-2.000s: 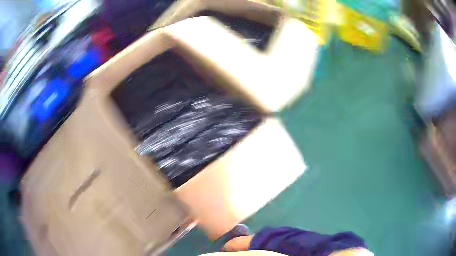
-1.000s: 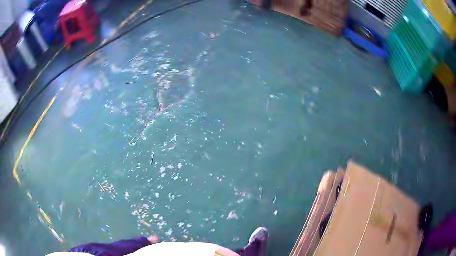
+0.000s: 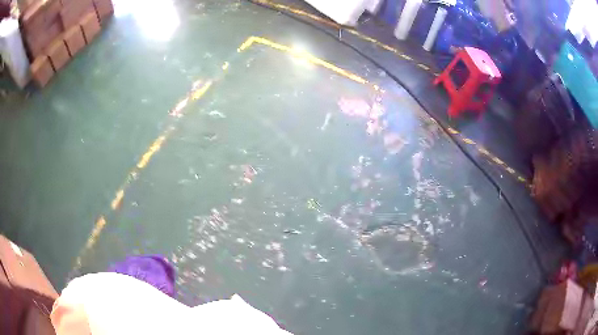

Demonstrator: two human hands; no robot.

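Neither of my hands can be made out in the head view. A purple patch [image 3: 147, 271], which looks like a sleeve, shows at the lower left beside a bright, overexposed pale shape at the bottom edge. Nearest in front of me is the worn green floor [image 3: 275, 196] with pale scuffs and scraps. A brown carton [image 3: 23, 268] is cut off by the lower left edge.
Stacked brown cartons [image 3: 62, 33] stand at the upper left. A red plastic stool [image 3: 471, 80] stands at the upper right. Yellow lines and a dark cable [image 3: 419, 105] cross the floor. Another brown carton [image 3: 560, 306] is at the lower right.
The view has swung from the open carton of black packs to open floor. The red stool has shifted from upper left to upper right, and the large carton at lower right has left view.
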